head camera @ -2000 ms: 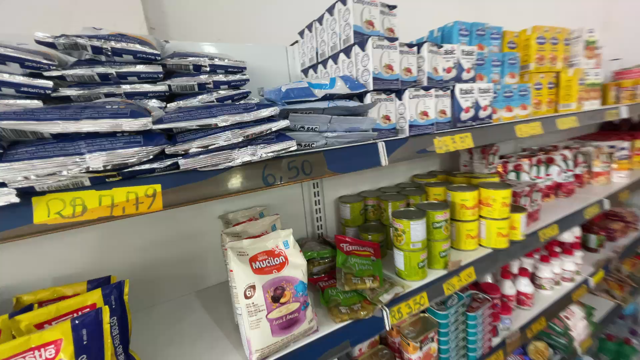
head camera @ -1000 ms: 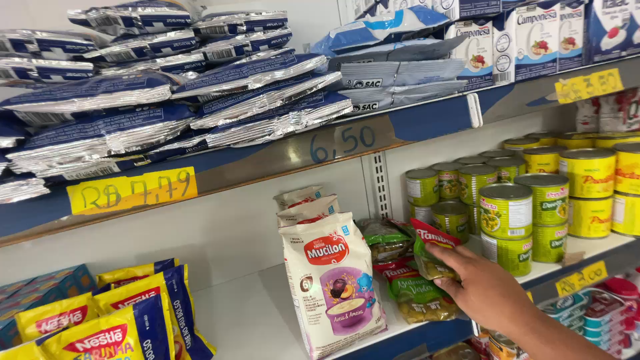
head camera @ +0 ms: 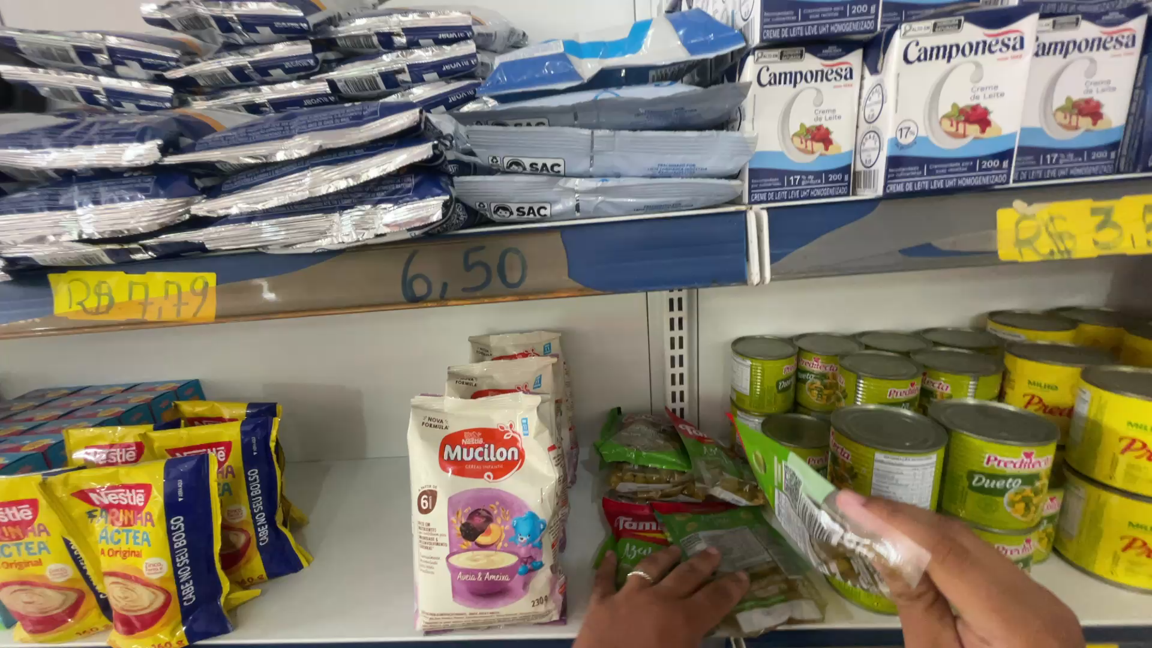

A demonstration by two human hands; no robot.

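Note:
My right hand [head camera: 963, 576] pinches the corner of a green plastic pouch of olives [head camera: 823, 513] between thumb and fingers, tilted up in front of the green cans. At the shelf's front edge my left hand [head camera: 661, 598], with a ring on one finger, rests with spread fingers on another olive pouch [head camera: 756, 567]. More red and green pouches [head camera: 643, 450] lie behind it in a loose pile. Just left of the pile stands a Mucilon cereal bag [head camera: 488, 522], upright, with more such bags in a row behind.
Green vegetable cans [head camera: 994, 463] and yellow corn cans [head camera: 1111, 468] stand stacked at right. Yellow Nestlé pouches [head camera: 135, 549] are at left. Overhead, the upper shelf edge [head camera: 648, 252] carries foil packets [head camera: 315, 171] and Camponesa cream cartons [head camera: 958, 108].
My left hand has come into view onto the pouches. My right hand has lifted a pouch and moved it to the right of the pile. The view is closer to the shelf.

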